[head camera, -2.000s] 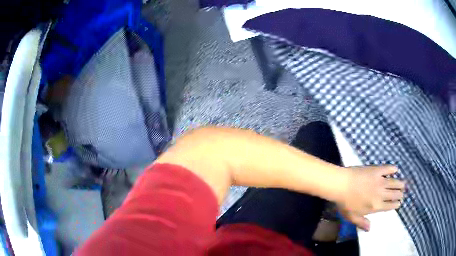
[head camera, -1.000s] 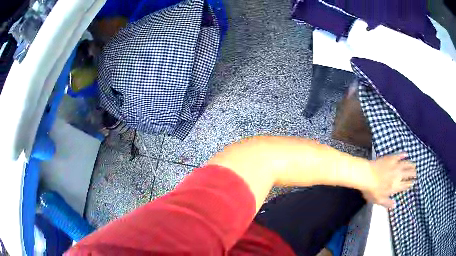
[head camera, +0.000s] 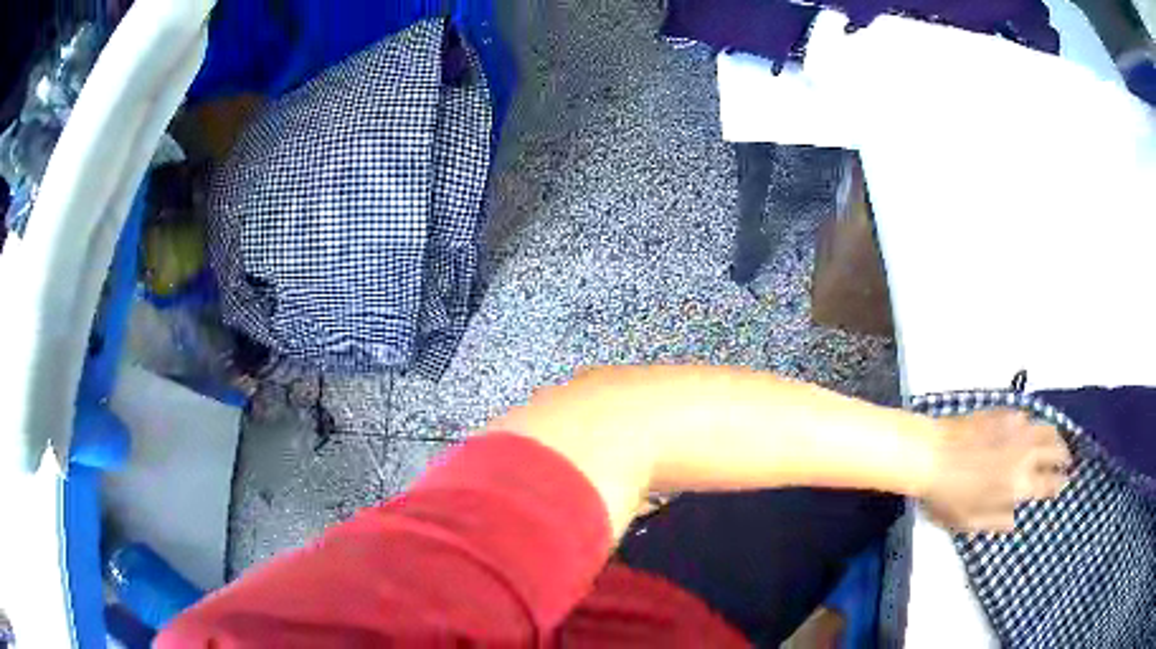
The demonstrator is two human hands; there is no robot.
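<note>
The checked garment (head camera: 1078, 558) lies on the white table cover (head camera: 1014, 241) at the lower right, cut off by the picture's edge. A plain dark purple facing (head camera: 1122, 425) adjoins it at the right. A tiny dark loop sticks up from its far edge. My left hand (head camera: 1001, 469) reaches across from the left, palm down, with fingers curled on the garment close to that edge. The fingertips are blurred, but the hand appears to grip the cloth. My right hand is not in view.
Dark purple pieces (head camera: 875, 19) lie at the table's far end. A checked garment pile (head camera: 342, 203) sits in a blue holder (head camera: 507, 57) at the left. A curved white padded board (head camera: 76, 216) edges the far left, above speckled floor (head camera: 609, 228).
The checked garment and its purple facing have moved down towards me, uncovering more white table cover. My left hand's fingers, spread on the cloth before, are now curled.
</note>
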